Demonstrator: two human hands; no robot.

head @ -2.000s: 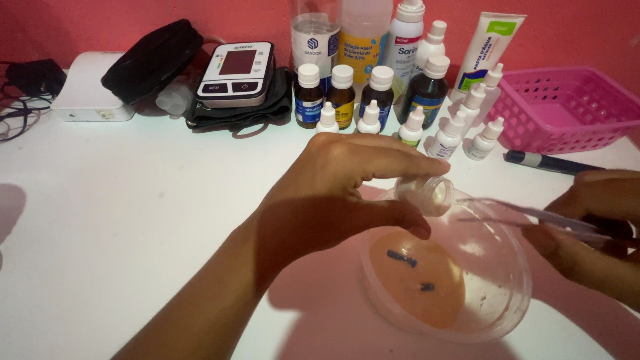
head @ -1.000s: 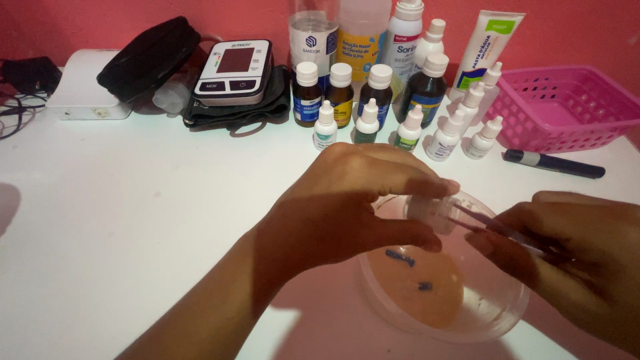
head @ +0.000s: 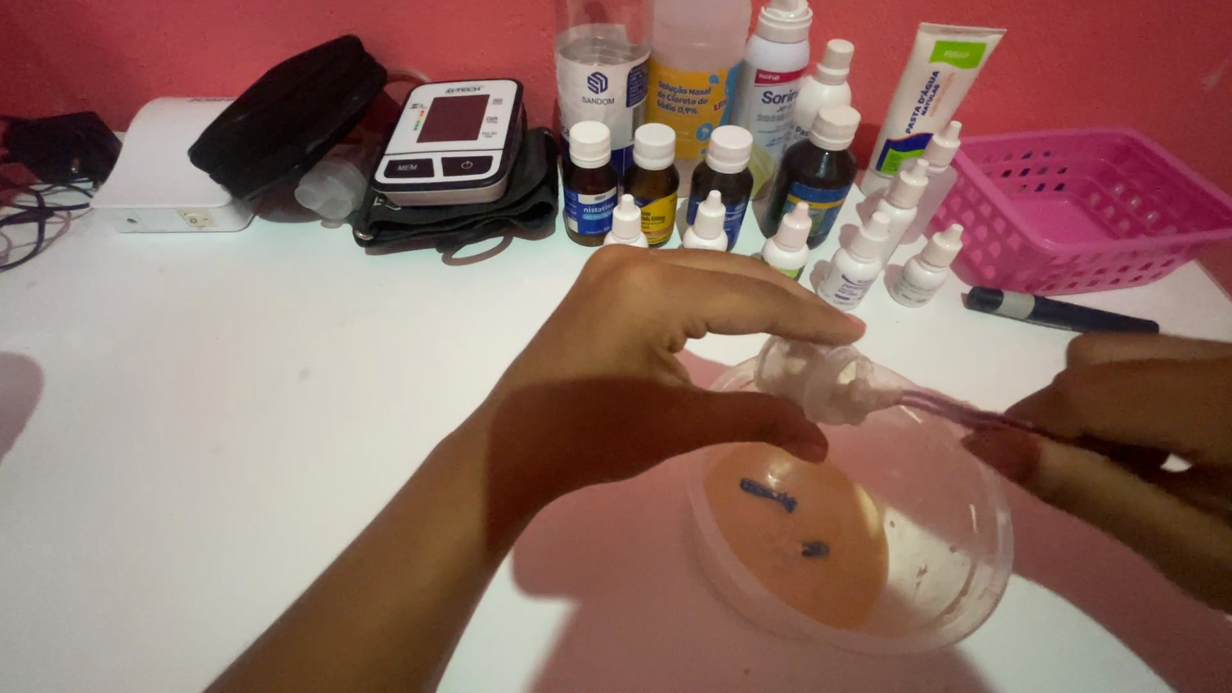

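My left hand holds a small clear plastic vial on its side between thumb and fingers, its mouth toward the right. In my right hand are thin tweezers, their tips at the mouth of the vial. Both are above a round translucent plastic tub, which holds an orange-brown layer with two dark bluish pieces, one longer and one shorter. What the tweezer tips touch inside the vial cannot be made out.
Behind my hands stand amber bottles, white dropper bottles and a cream tube. A pink basket and a dark pen-like device are at right. At back left are a blood pressure monitor, a black case and a white device.
The tweezers have moved left to the vial's mouth, since two seconds ago. My left hand still holds the vial over the tub, and the dark pieces lie as before.
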